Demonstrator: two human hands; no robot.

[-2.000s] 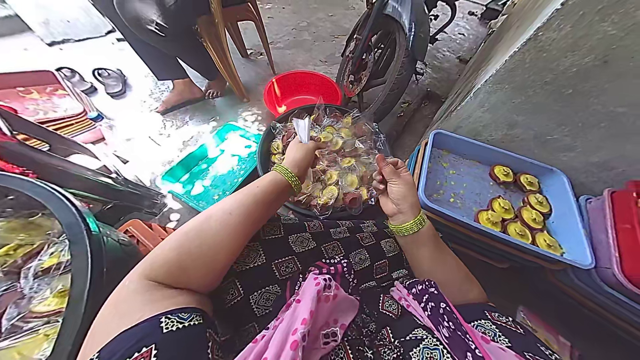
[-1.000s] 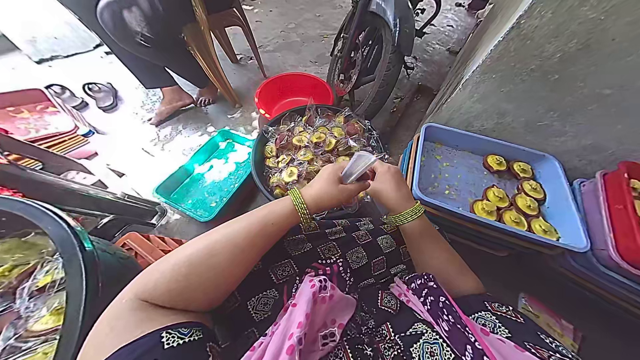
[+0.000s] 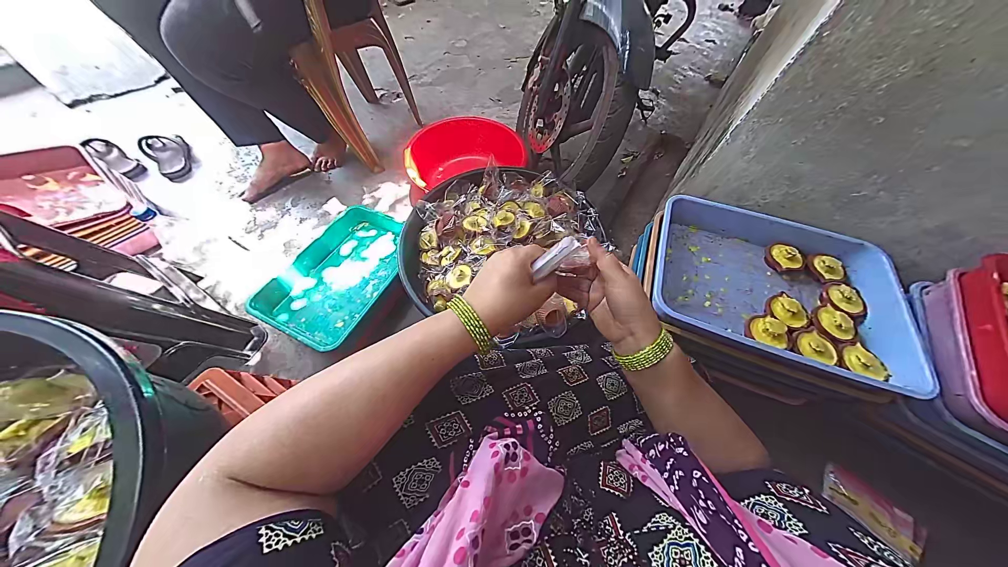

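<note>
My left hand is closed around a bundle of folded clear plastic wrappers. Close against it, my right hand has its fingers on a small piece in clear plastic, mostly hidden by the fingers. Both hands are over the near part of a dark round tub heaped with plastic-wrapped small clay cups with yellow filling. At the right, a blue tray holds several unwrapped yellow-filled clay cups.
Behind the tub are a red basin and a motorcycle wheel. A green tray lies left of it. A large dark bin with wrapped pieces stands at the lower left. A person sits on a chair; a wall rises at the right.
Two seconds ago my hands were apart over the heap in the tub. They came together by one second ago and are still together, at the tub's near side.
</note>
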